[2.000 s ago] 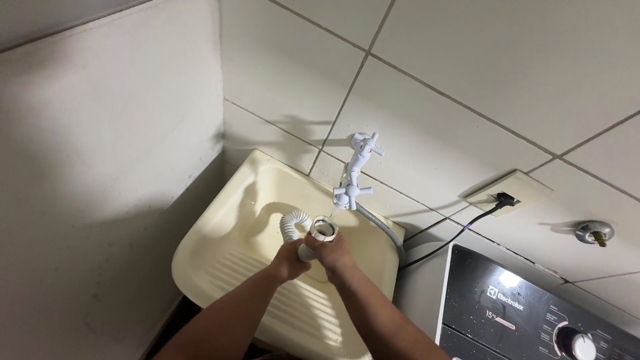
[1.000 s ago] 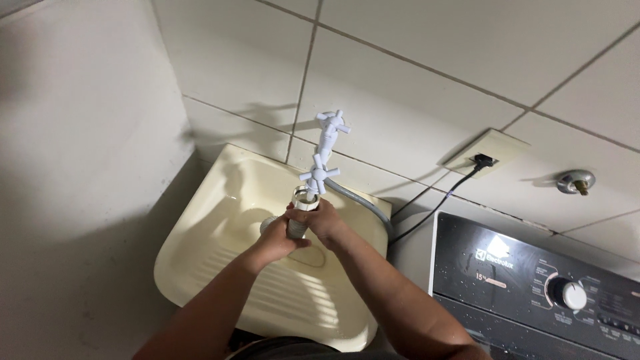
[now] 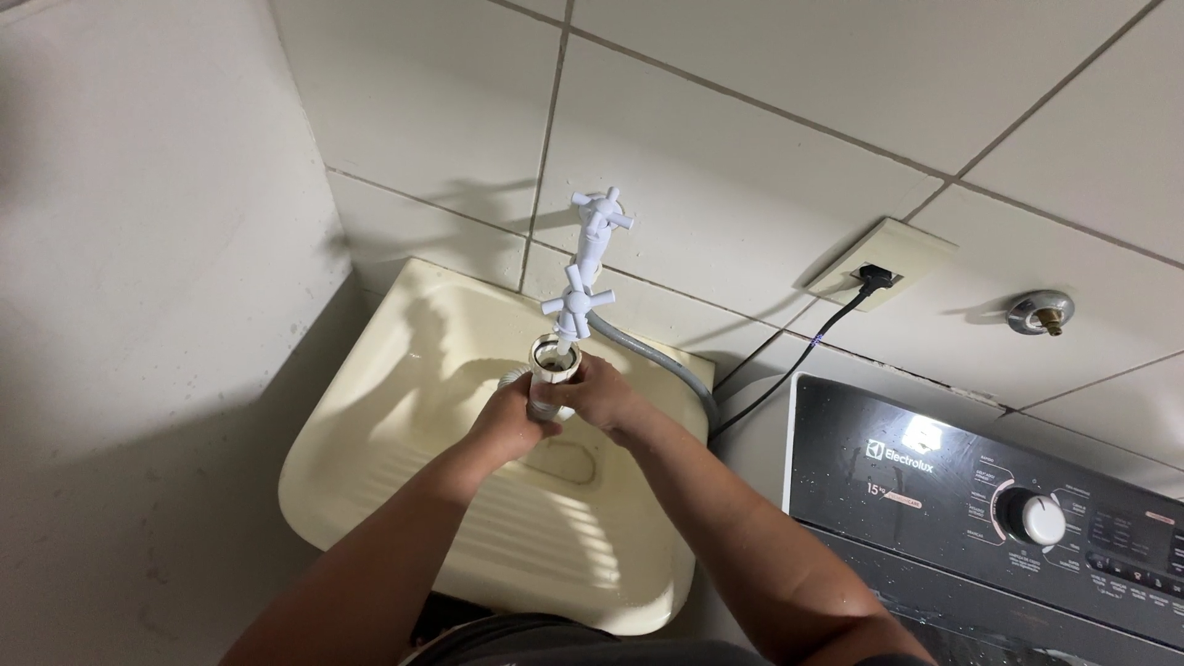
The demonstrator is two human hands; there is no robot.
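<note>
Both hands grip a white plastic drain trap hose (image 3: 554,373) by its wide open collar end, over the laundry sink. My left hand (image 3: 514,421) wraps the collar's left and lower side, and my right hand (image 3: 597,393) holds its right side. The collar's mouth faces up, right under the outlet of the white plastic faucet (image 3: 578,303); what looks like water runs from the outlet into it. Part of the ribbed hose shows behind my left hand; the rest is hidden.
The cream laundry sink (image 3: 319,453) with a ridged washboard stands against the tiled wall. A grey hose (image 3: 652,354) runs from the faucet down the sink's right side. At the right are an Electrolux washing machine (image 3: 888,499), a wall outlet (image 3: 837,273) with a black plug, and a metal wall valve (image 3: 1040,313).
The hands have brought the collar up from over the basin to beneath the faucet outlet. The ribbed hose, plainly visible at the left two seconds ago, is now mostly hidden.
</note>
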